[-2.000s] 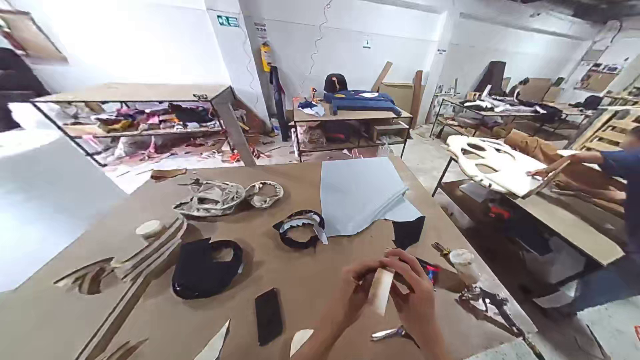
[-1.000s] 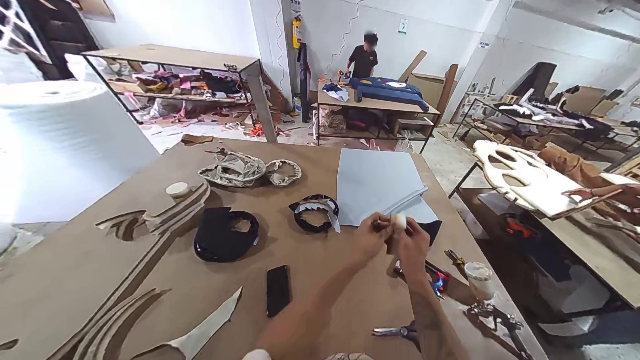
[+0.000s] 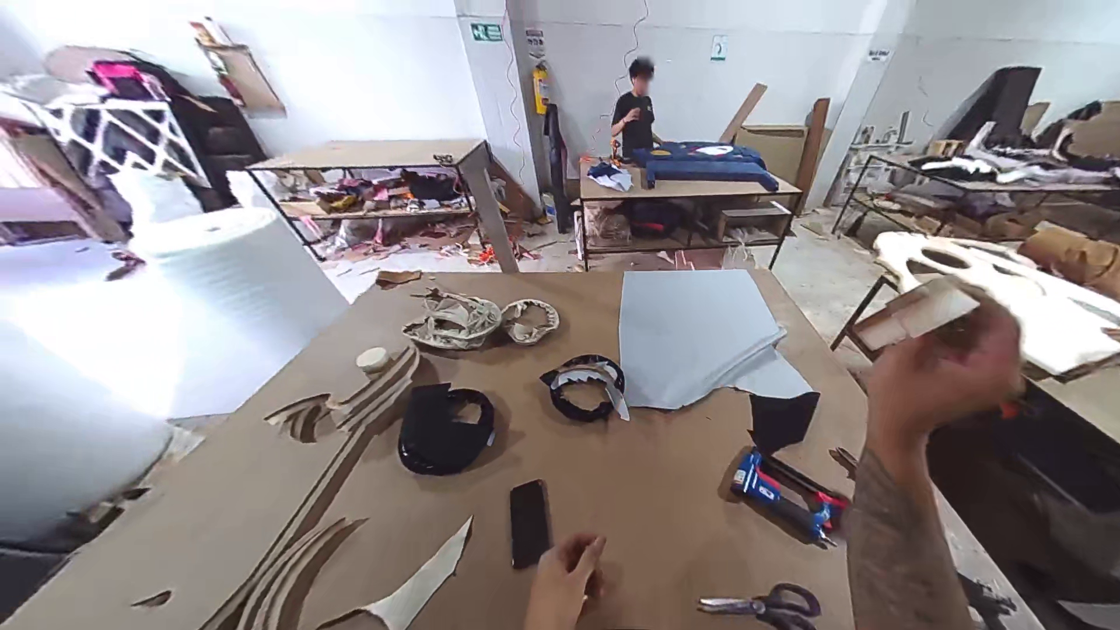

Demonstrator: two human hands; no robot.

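Note:
My right hand (image 3: 949, 367) is raised over the table's right edge, its fingers closed on a pale flat block (image 3: 919, 317), blurred by motion. Low over the table, my left hand (image 3: 569, 569) has its fingers curled near a black smartphone (image 3: 529, 523); whether anything small is between them cannot be told. A blue and red pneumatic staple gun (image 3: 783, 494) lies left of my right forearm, with scissors (image 3: 770, 605) below it. Farther in are a black-covered rounded piece (image 3: 444, 430), a black ring with white fabric (image 3: 584, 388) and white sheet material (image 3: 691, 337).
Cream fabric-covered rings (image 3: 453, 321), a small round container (image 3: 373, 360) and curved brown strips (image 3: 297, 564) lie on the brown table. A large white roll (image 3: 236, 297) stands at left. A person (image 3: 636, 118) stands behind a far table. White cut-out panels (image 3: 1006, 297) rest on the right table.
My hands were together at the pale piece; now they are apart, the right one raised to the right with the block and the left one lower, near the smartphone.

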